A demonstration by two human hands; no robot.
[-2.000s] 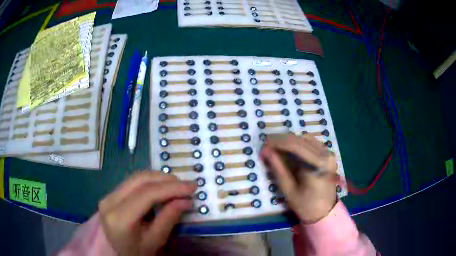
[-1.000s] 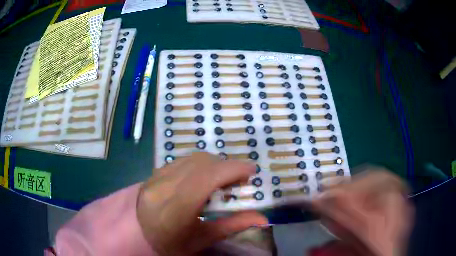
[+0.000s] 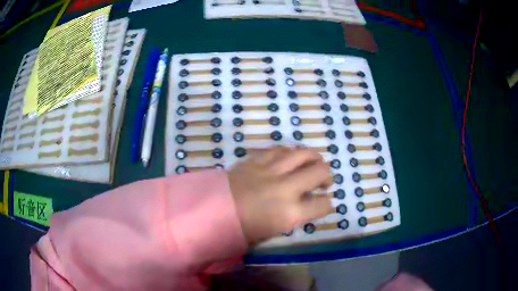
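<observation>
The white foam tray [image 3: 227, 165] lies in front of me, with four columns of tan dumbbell-shaped slots. Small dark round drivers [image 3: 386, 188] sit at the slot ends, this one with a bright white face. My left hand [image 3: 281, 190] is over the lower middle of the tray, palm down, fingers bent towards the third column. Its fingertips are partly hidden, so I cannot tell whether it holds a driver. My right hand is out of the picture; only a bit of pink sleeve shows at the bottom right. The red test lead [image 3: 467, 131] runs down the right side; the pen is not visible.
A blue pen [image 3: 145, 105] and a white pen [image 3: 154, 111] lie left of the tray. Further left, stacked trays [image 3: 62, 165] carry a yellow sheet [image 3: 65, 62]. Beyond are another tray [image 3: 284, 12] and a brown square piece [image 3: 360, 37]. A green label [image 3: 32, 208] is at front left.
My left hand has moved right and up over the tray from its lower left. My right hand has left the tray and gone out of the picture. The red lead now hangs further right.
</observation>
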